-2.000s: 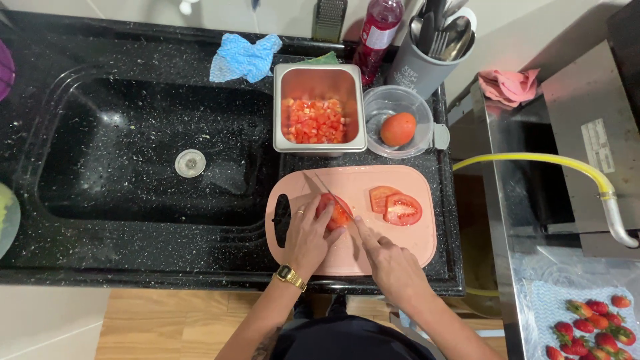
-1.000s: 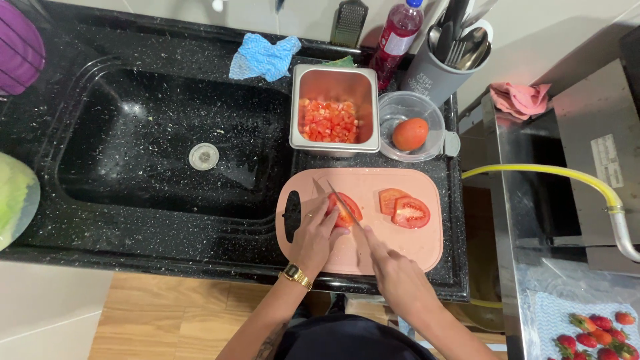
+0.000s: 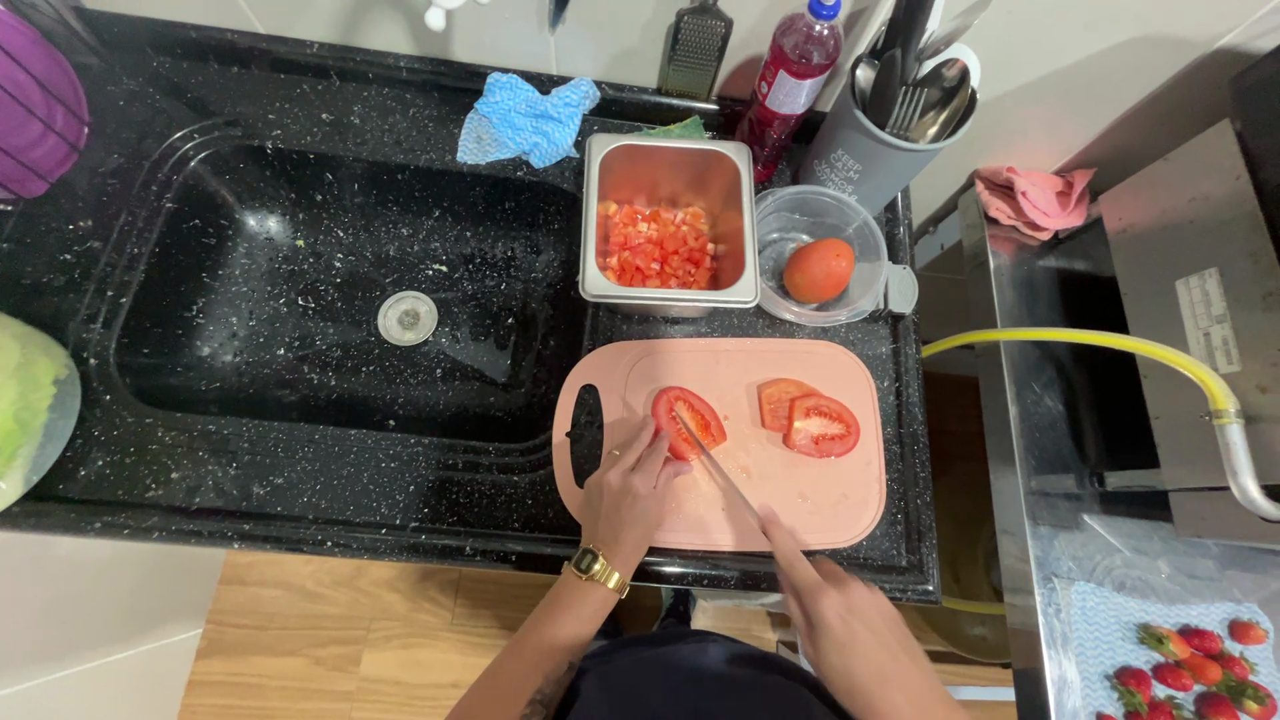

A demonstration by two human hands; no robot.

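Note:
On the pink cutting board (image 3: 750, 510), a cut piece of tomato (image 3: 690, 418) lies with its cut face up. My left hand (image 3: 628, 490) touches its lower left side with the fingertips. My right hand (image 3: 825, 595) grips a kitchen knife (image 3: 728, 482), whose tip is over the tomato's cut face. Two more tomato slices (image 3: 822, 426) overlap at the right of the board. Behind the board stands a metal container (image 3: 668, 293) of diced tomato (image 3: 660, 245). Beside it, a clear plastic tub (image 3: 775, 225) holds a whole tomato (image 3: 818, 270).
A black sink (image 3: 330, 300) lies left of the board. Behind are a blue cloth (image 3: 530, 118), a grater (image 3: 697, 50), a bottle of red liquid (image 3: 790, 90) and a grey cutlery holder (image 3: 860, 160). At right, a yellow hose (image 3: 1090, 338) runs above a steel counter; strawberries (image 3: 1195, 665) rest on a cloth.
The knife, which lay across the tomato piece, now has its tip over the cut face. My left fingers have moved to the piece's lower left, so more of its face shows.

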